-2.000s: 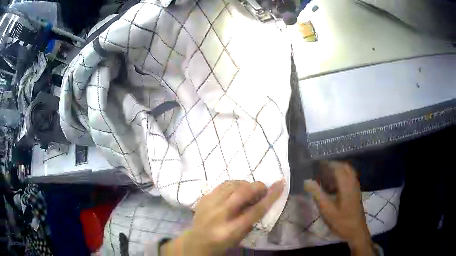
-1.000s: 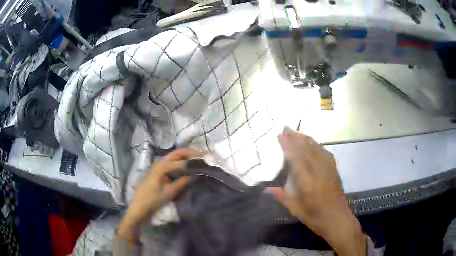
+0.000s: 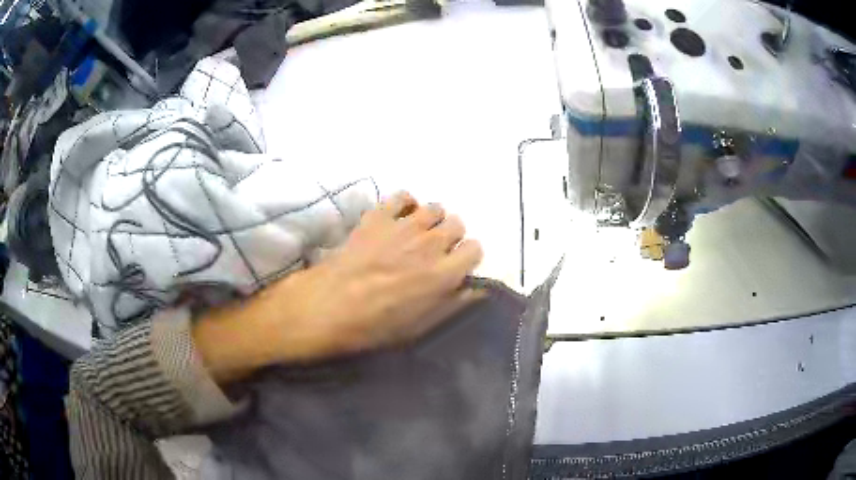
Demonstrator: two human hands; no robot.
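My left hand (image 3: 399,267) reaches in from the lower left in a striped sleeve. Its fingers are curled on the garment where the white quilted lining (image 3: 272,206) meets the grey shell fabric (image 3: 375,412); the fingertips are partly hidden. The grey shell lies spread below the hand, with a narrow light toothed-looking line (image 3: 513,384) along its right edge. The shell's upper right corner lies near the presser foot area (image 3: 612,208), left and below it. The lining is bunched at left with dark looping cords (image 3: 178,192) on it. My right hand is not in view.
The white sewing machine head (image 3: 695,103) stands at upper right, with a small yellow-orange piece (image 3: 651,244) below it. Dark cloth (image 3: 249,42) is piled at upper left. A ruler-like tape (image 3: 657,463) runs along the table's front edge (image 3: 695,384).
The garment has been turned over, so the grey shell now shows in front and the lining is bunched at left. My left hand has moved right and up; my right hand has left view.
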